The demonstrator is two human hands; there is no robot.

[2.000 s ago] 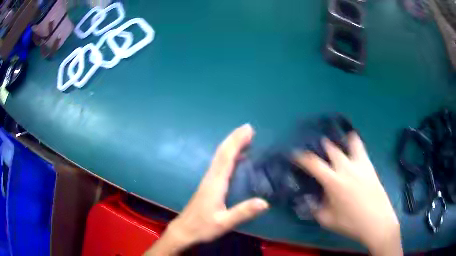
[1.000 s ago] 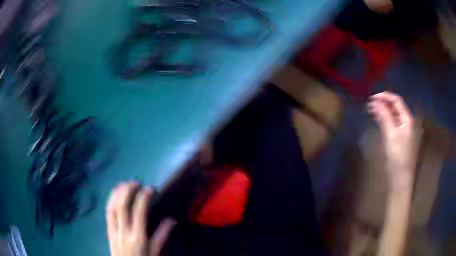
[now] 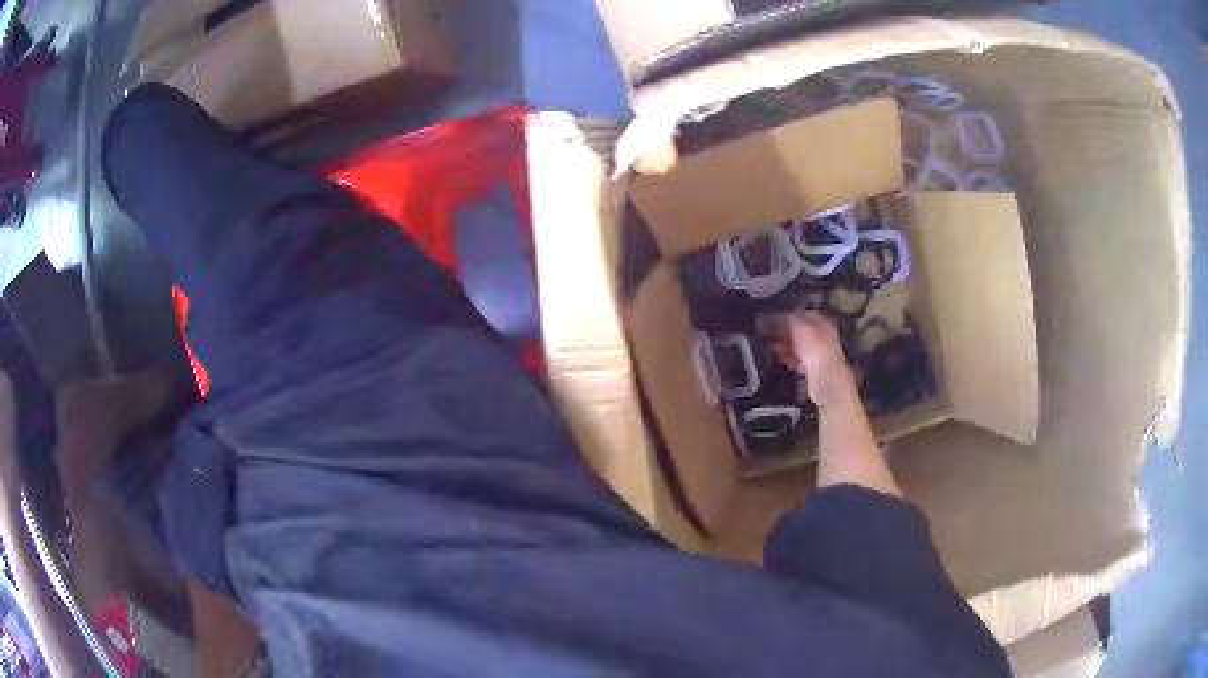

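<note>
A brown cardboard box (image 3: 976,311) with open flaps stands inside a larger open carton. It holds white frames (image 3: 753,262) and black frames (image 3: 890,371) in a mixed heap. My right hand (image 3: 811,347) reaches down into the middle of this box, its fingertips among the dark frames. The fingertips are small and blurred, so whether they hold a frame cannot be told. My left hand is not in view.
The larger carton (image 3: 1086,437) has a ragged rim and more white frames (image 3: 980,137) behind the inner box. Another closed-looking box (image 3: 292,60) is at the upper left, beside something red (image 3: 437,186). Dark-clothed legs (image 3: 398,450) cross the left and bottom.
The view has swung from the green bench to the cartons. My right hand has moved from the parts on the bench into the box. My left hand has left the picture.
</note>
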